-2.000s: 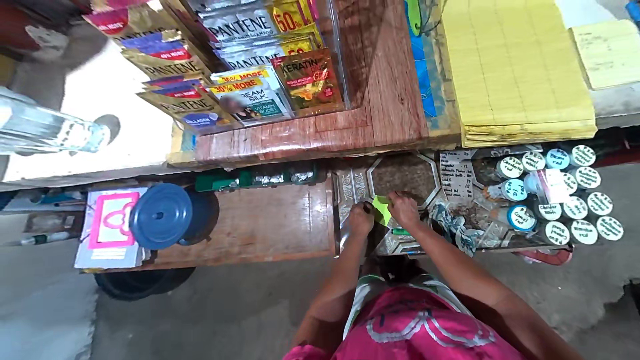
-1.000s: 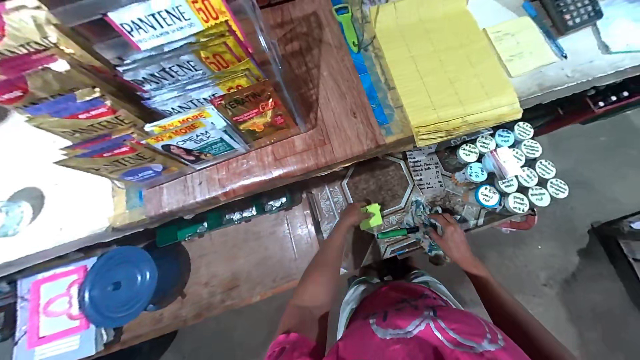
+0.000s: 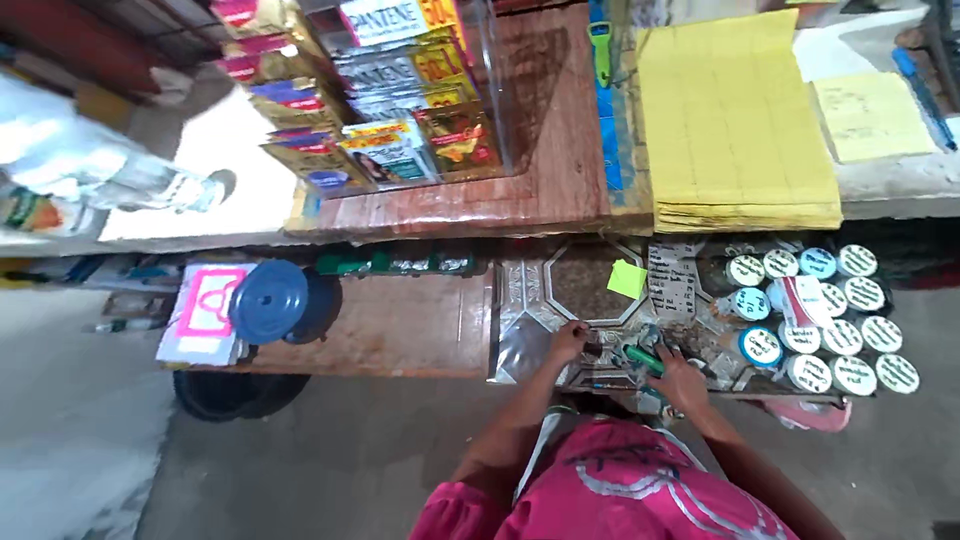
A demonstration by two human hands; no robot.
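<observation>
My left hand [image 3: 570, 343] is over the patterned lower shelf, its fingers curled; whether a small thing is between them is unclear. Beside it, my right hand [image 3: 681, 381] touches a green stick-like object [image 3: 644, 360] among crumpled clear plastic [image 3: 651, 336]; whether the fingers grip it cannot be told. A bright yellow-green paper note [image 3: 627, 279] lies on the shelf above both hands, next to a handwritten list [image 3: 672, 277].
Lidded jars [image 3: 841, 337] bearing writing crowd the right end. A blue lidded bucket [image 3: 268, 301] stands left. Above are Pantene sachets [image 3: 390, 154] in a clear rack, a yellow paper stack [image 3: 739, 127], a green cutter [image 3: 601, 56] and a blue pen [image 3: 922, 97].
My left hand has let go of the yellow-green note, which now lies on the shelf. My right hand, at the note two seconds ago, is now by the green object.
</observation>
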